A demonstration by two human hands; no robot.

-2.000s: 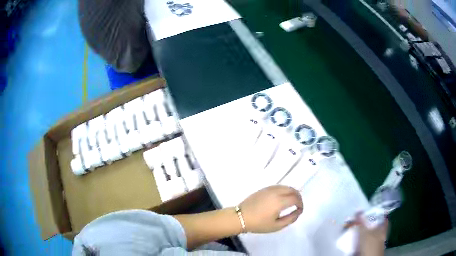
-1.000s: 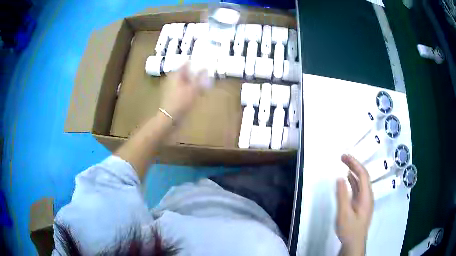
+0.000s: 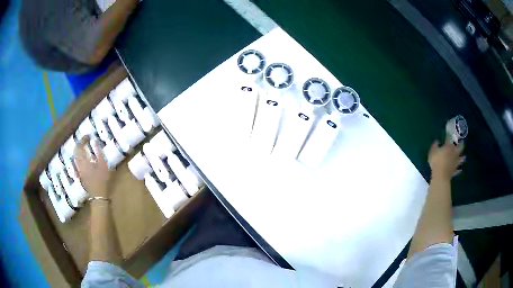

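Four white handheld fans with grey-ringed heads lie side by side on the white work sheet (image 3: 253, 185); the nearest to the conveyor is one fan (image 3: 332, 124). My left hand (image 3: 93, 163) is inside the open carton (image 3: 135, 228), its fingertips on the row of packed white fans (image 3: 118, 126); whether it grips one is unclear. My right hand (image 3: 447, 160) is at the conveyor with its fingers around the handle of another fan (image 3: 458, 128). That fan's head shows beyond the fingers, and its handle is mostly hidden.
A second, shorter group of packed fans (image 3: 169, 174) stands in the carton by the bench edge. The dark green conveyor (image 3: 382, 79) runs beyond the sheet. Another person's arm and grey clothing (image 3: 67, 28) are at the upper left. A pale rail (image 3: 484, 212) crosses at right.
My view has turned towards the bench and conveyor. My left hand has come down onto the packed row. My right hand has moved from over the sheet to the fan on the conveyor.
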